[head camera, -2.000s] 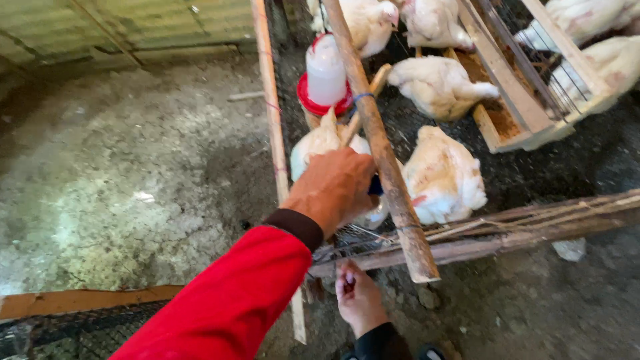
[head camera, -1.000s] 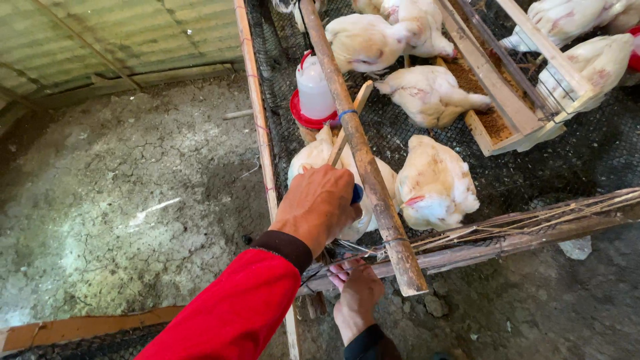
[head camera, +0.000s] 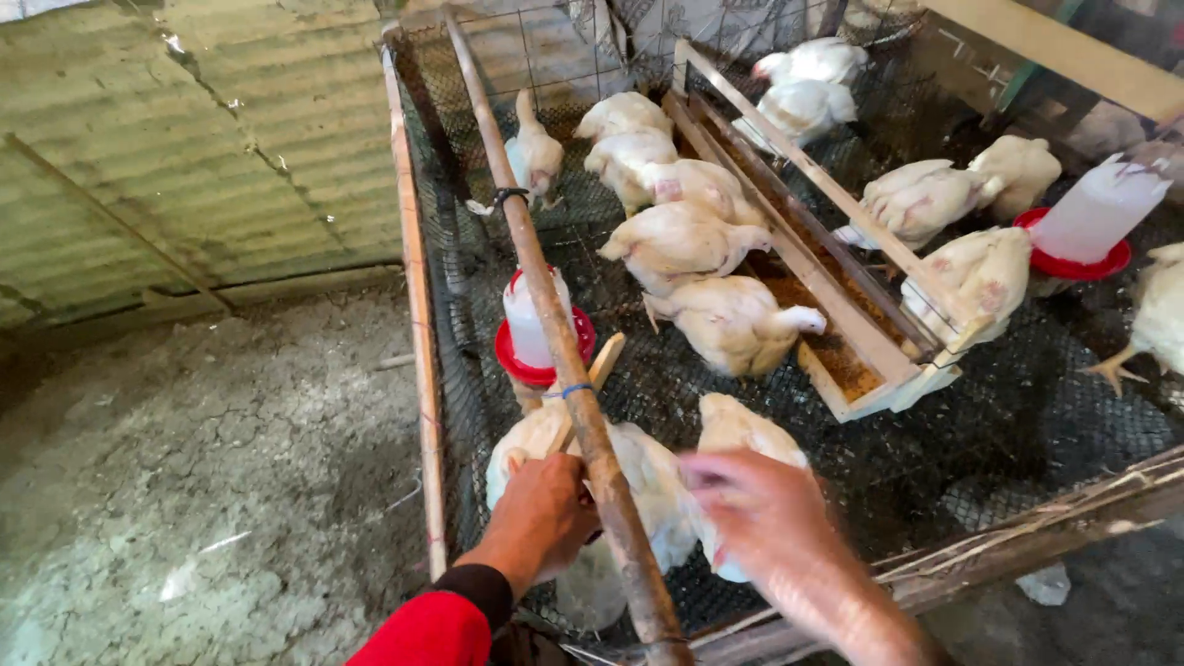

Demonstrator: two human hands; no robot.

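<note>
My left hand [head camera: 546,518], in a red sleeve with a dark cuff, is closed around the lower end of a short wooden stick [head camera: 606,356]. That stick crosses a long wooden pole [head camera: 555,333] near a blue tie [head camera: 575,390]. Blurred by motion, my right hand [head camera: 758,518] is to the right of the pole, over a white chicken [head camera: 745,430]; whether anything is in its fingers cannot be told. Another white chicken [head camera: 523,444] is partly hidden behind the stick and my left hand. A red and white poultry drinker [head camera: 532,324] stands left of the pole.
Several white chickens crowd a wooden trough feeder [head camera: 832,407] holding brown feed. A second drinker [head camera: 1101,213] stands at the right. Black netting and a thin wooden rail [head camera: 421,351] edge the pen at left; a rough wooden rail [head camera: 1017,546] runs along its near side.
My right hand has risen from beside the near rail to above the chickens. My left hand remains near the stick and pole. The view has shifted, showing more of the pen.
</note>
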